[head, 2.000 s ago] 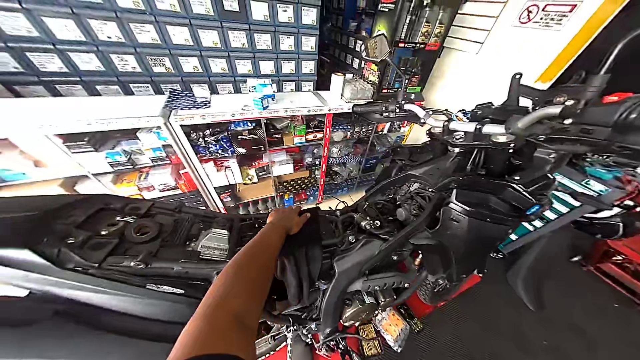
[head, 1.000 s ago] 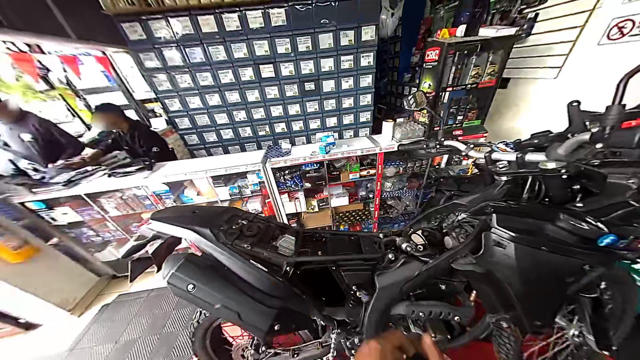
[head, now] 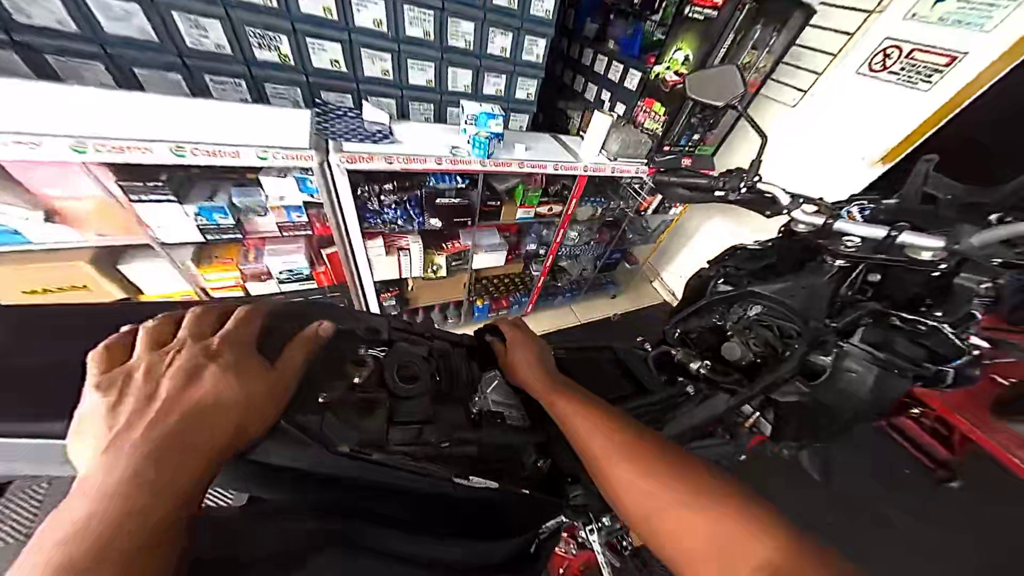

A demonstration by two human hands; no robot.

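A partly stripped black motorcycle (head: 448, 448) stretches across the view, its subframe uncovered. My left hand (head: 188, 376) lies palm down with spread fingers on the black tail section at the left. Near the middle, my right hand (head: 516, 352) has its fingers curled over the far rail of the subframe, at a small black part (head: 486, 334); whether it grips that part cannot be told. Between the hands are a round black opening (head: 408, 370) and a greyish part (head: 500, 398). The handlebar (head: 872, 232) and a mirror (head: 714, 86) stand at the right.
Behind the motorcycle stands a glass display counter (head: 496, 164) with boxed goods inside and a blue box (head: 482, 120) on top. Labelled parts drawers (head: 376, 48) rise behind it. A red metal stand (head: 972, 408) is at the lower right, and a white wall (head: 832, 128) at the upper right.
My left hand has come into view on the tail. My right hand, low beside the motorcycle one second ago, is now at the subframe. The view has swung and moved closer.
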